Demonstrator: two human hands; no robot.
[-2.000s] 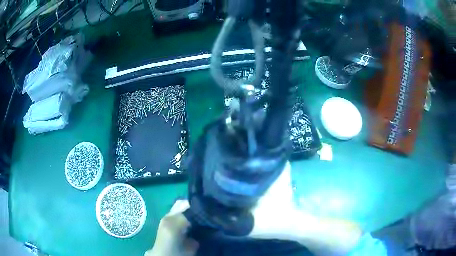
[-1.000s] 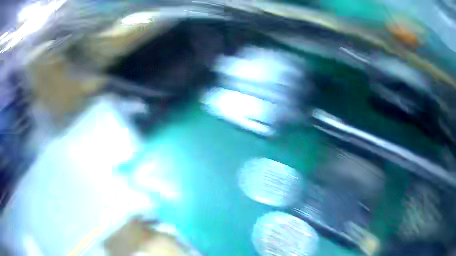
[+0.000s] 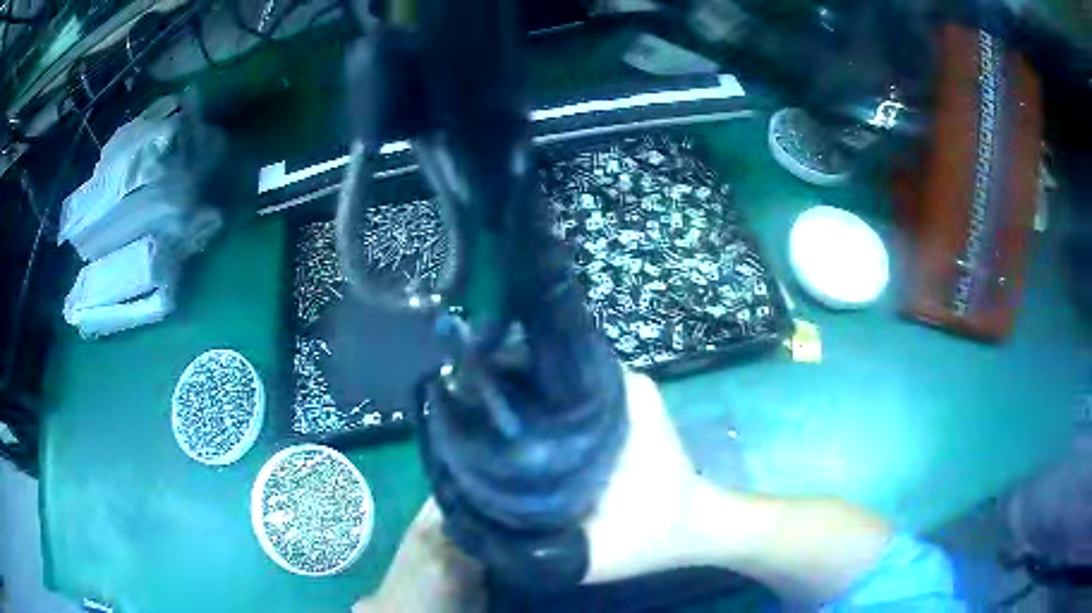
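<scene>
The dark electric screwdriver (image 3: 515,443) hangs from its hook and cord close in front of me and hides much of the work. My right hand (image 3: 647,491) comes in from the lower right and lies against the tool's right side, apparently wrapped around it; its fingers are mostly hidden. My left hand (image 3: 419,569) is low, left of the tool, cut off by the bottom edge and partly hidden; its fingertips do not show. A dark piece (image 3: 671,592) shows at the bottom edge below my right hand; I cannot tell what it is.
Behind are a parts tray with pins (image 3: 383,347) and a tray heaped with transistors (image 3: 671,252). Two dishes of screws (image 3: 218,407) stand left. A white dish (image 3: 838,258) and orange-brown long fixture (image 3: 976,192) stand right. Wrapped bundles (image 3: 120,281) lie back left.
The view swung away to the left in a blur and is back over the bench. Compared with the oldest frame, the screwdriver hangs further left, and more of the transistor tray shows.
</scene>
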